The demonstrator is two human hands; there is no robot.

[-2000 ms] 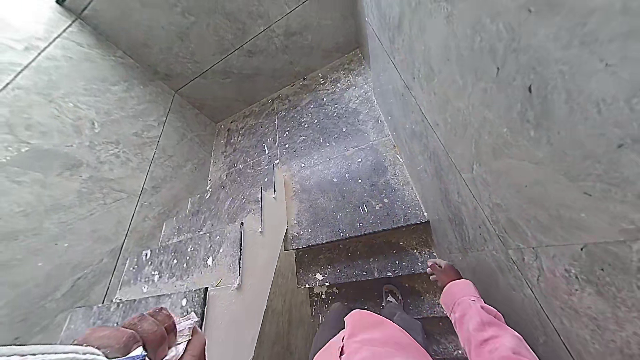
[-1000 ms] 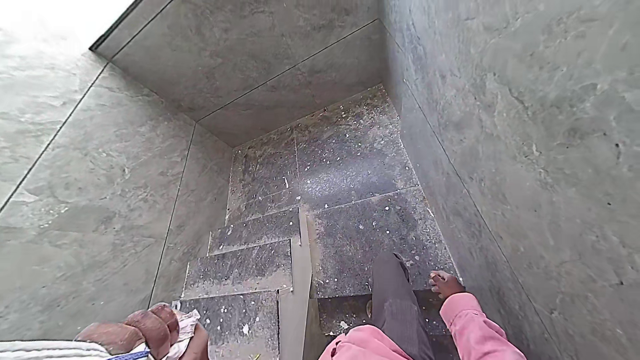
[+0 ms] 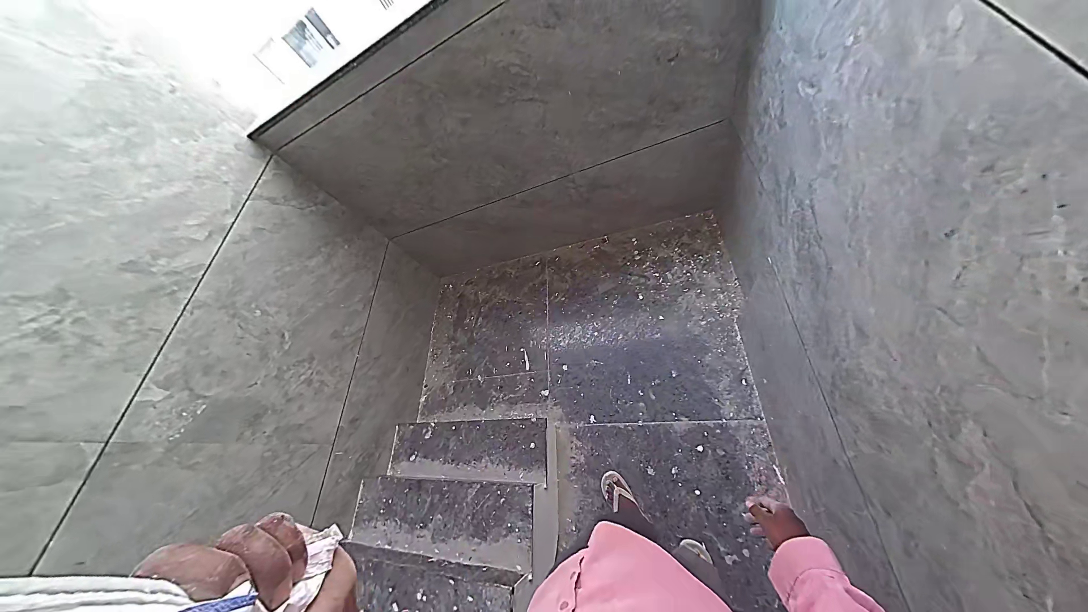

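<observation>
At the lower left, my left hand [image 3: 255, 557] is closed around a bundle of white cloth [image 3: 93, 592] with a blue strip on it. Its fingers curl over the whitish, crumpled edge, and part of the bundle runs out of view at the bottom left. My right hand [image 3: 772, 520] hangs low at the right with loosely bent fingers and nothing visible in it, out from a pink sleeve [image 3: 812, 574]. Below me show my pink shirt [image 3: 625, 574] and my feet in light thong sandals [image 3: 619, 491] on the dark landing [image 3: 671, 459].
Stone steps [image 3: 467, 450] with pale specks descend or rise at the left of the landing; which cannot be told. Grey tiled walls stand at the left [image 3: 212, 374], at the back [image 3: 544, 110] and close on the right [image 3: 918, 297]. Bright daylight shows above the back wall's edge.
I have moved from the steps onto the landing, and the view has shifted with me. My left hand keeps its hold on the cloth, while my right hand stays low near the right wall.
</observation>
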